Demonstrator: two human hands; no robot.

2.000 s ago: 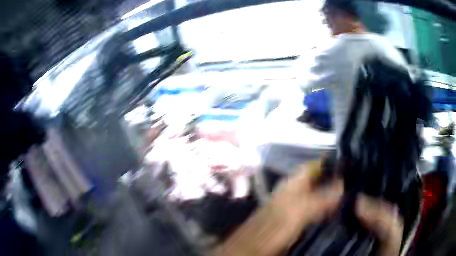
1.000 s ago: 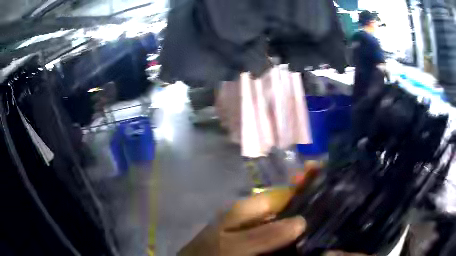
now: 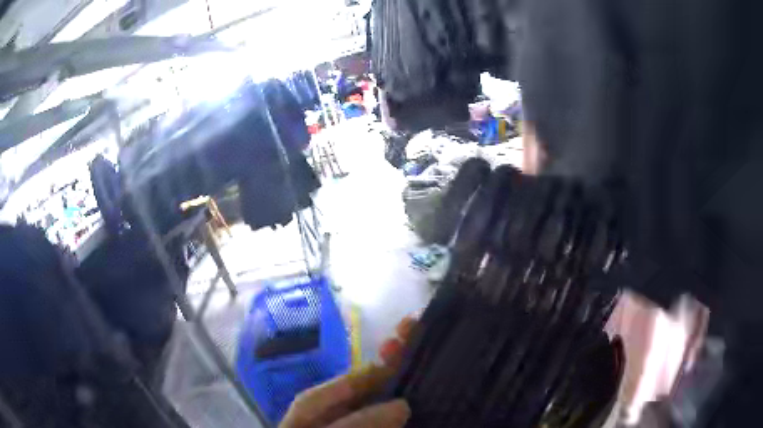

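My left hand [image 3: 355, 393] is at the bottom centre, partly cut off by the lower edge. Its fingers grip the left edge of a thick bundle of black garments [image 3: 510, 309]. The bundle shows many close folds with small light specks. My right hand cannot be made out. A small skin-toned patch shows behind the top of the bundle, but I cannot tell what it is.
A blue plastic crate [image 3: 297, 347] stands on the floor to the left. Dark garments hang on a rail [image 3: 268, 150] beyond it. More dark garments [image 3: 661, 142] hang close at the right, above pink cloth [image 3: 657, 351]. Pale bundles [image 3: 456, 155] lie further back.
The view has swung from a person at a bright worktable to an aisle. The black bundle has moved along in my left hand, and the blue crate is now nearer.
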